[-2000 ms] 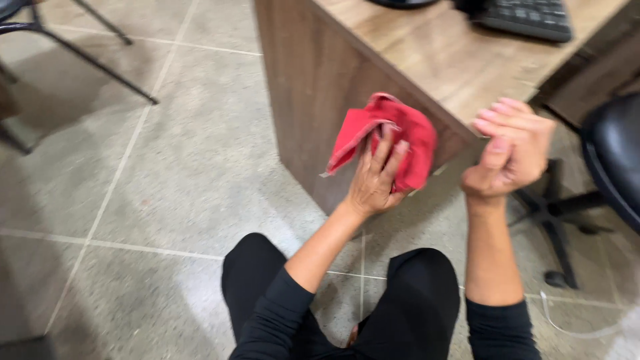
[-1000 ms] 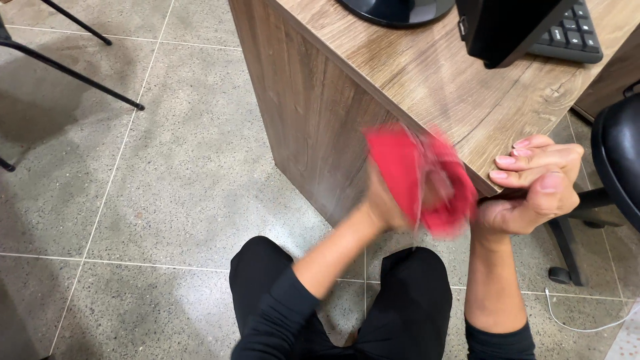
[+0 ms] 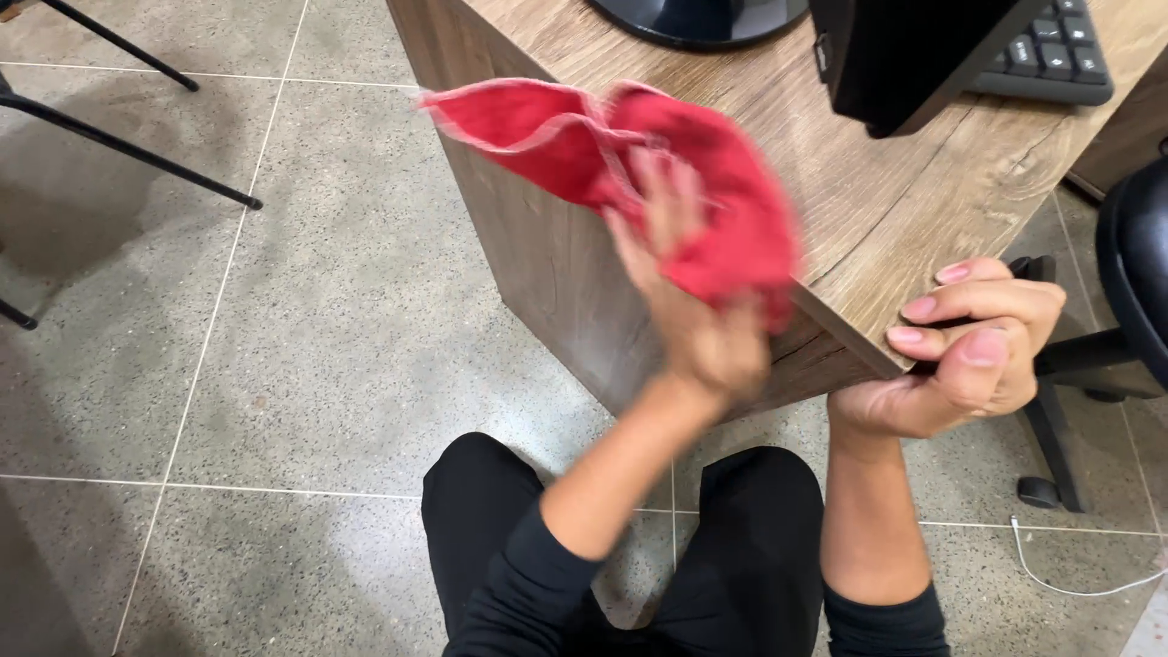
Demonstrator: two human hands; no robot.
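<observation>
A red cloth (image 3: pixel 730 173) with pale stitched edges lies partly folded under my left hand (image 3: pixel 684 274), which is blurred. The cloth is at the long edge of the wood-grain desk (image 3: pixel 912 192), over its side panel, with one flap spread toward the left. At the near corner of the desktop, my right hand (image 3: pixel 967 347) curls its fingers over the edge, with the palm below the corner. The fingertips rest at the top surface.
On the desk stand a round black base (image 3: pixel 707 20), a black device (image 3: pixel 894 64) and a keyboard (image 3: pixel 1049 59). A black wheeled chair (image 3: pixel 1136 265) is at the right, with a white cable (image 3: pixel 1049 584) on the floor. Black metal legs (image 3: pixel 137 146) stand at the left.
My left hand and the cloth have moved up and left along the desk edge since one second ago. My right hand, apart from the desk corner two seconds ago, is now on it.
</observation>
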